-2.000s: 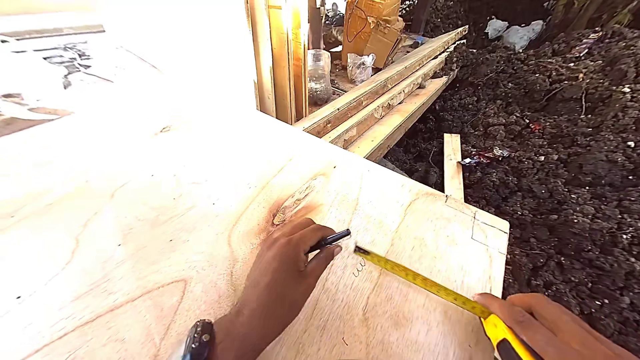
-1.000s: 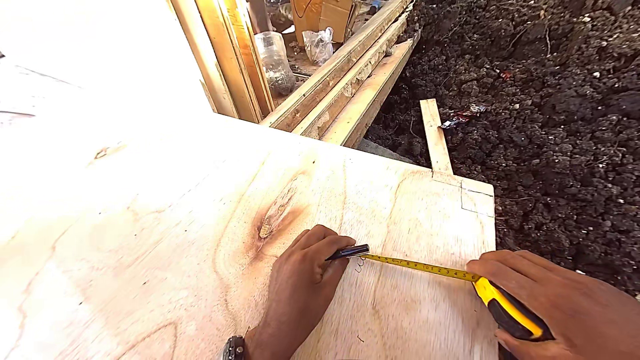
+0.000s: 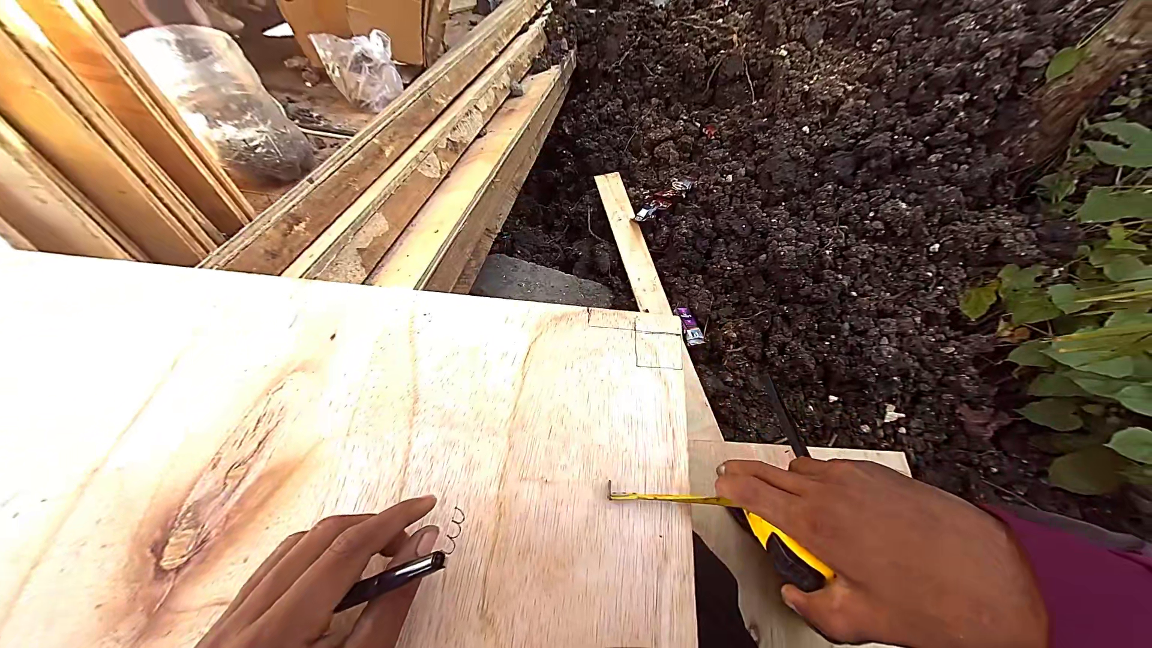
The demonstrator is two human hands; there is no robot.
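A plywood sheet (image 3: 558, 414) fills the lower left, with a pencilled rectangle at its far right corner and small curved marks near its middle. My left hand (image 3: 337, 576) rests over the sheet and holds a black pen (image 3: 391, 580) beside those curved marks. My right hand (image 3: 886, 549), just off the sheet's right edge, grips a yellow and black tape measure (image 3: 783, 549). A short length of its yellow blade (image 3: 666, 498) reaches back over the sheet, its hook end above or on the wood; contact cannot be told.
Long timber beams (image 3: 486, 171) lie beyond the sheet, near upright boards (image 3: 108, 135) and plastic bags (image 3: 220, 99). A thin wooden strip (image 3: 634, 247) crosses the dark soil (image 3: 810, 225). Another board (image 3: 837, 457) lies under my right hand. Leafy plants (image 3: 1107, 360) stand at the right.
The tape's hook end has come away from the pen toward the sheet's right edge, and far less blade is out. My left fingers have spread somewhat. The view has shifted right.
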